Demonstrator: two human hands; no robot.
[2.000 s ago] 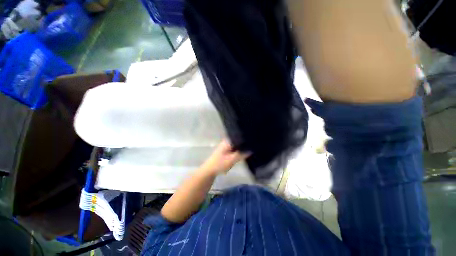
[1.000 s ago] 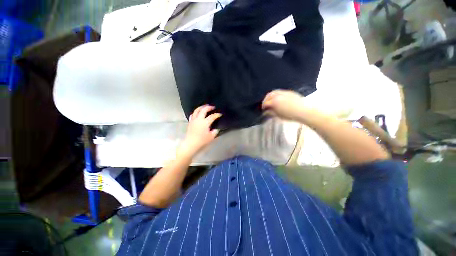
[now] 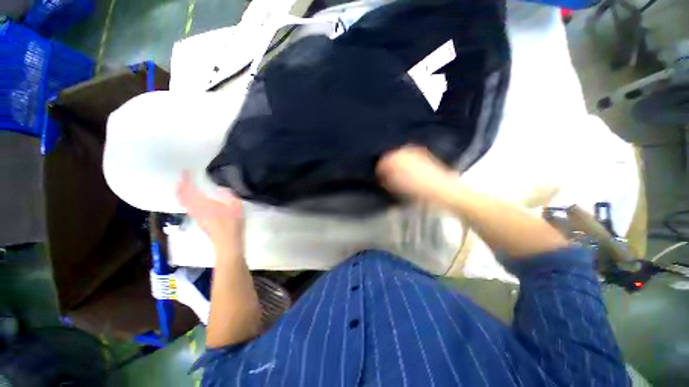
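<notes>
A large black garment lies over the white padded arm, with sheer edges at its near and right sides. A white label shows on its upper right part. My left hand is blurred, with fingers apart, just left of the garment's lower left corner and not holding it. My right hand is blurred, with fingers bent on the garment's near edge; whether it grips the cloth cannot be told.
A steam iron with a tan handle is at the table's right edge. A brown-lined bin stands left of the board, with white hangers at its near side. Blue crates are at the upper left.
The garment has spread further left over the padded arm and its label is now exposed. My left hand has moved left, off the cloth. My right hand stays near the garment's near edge.
</notes>
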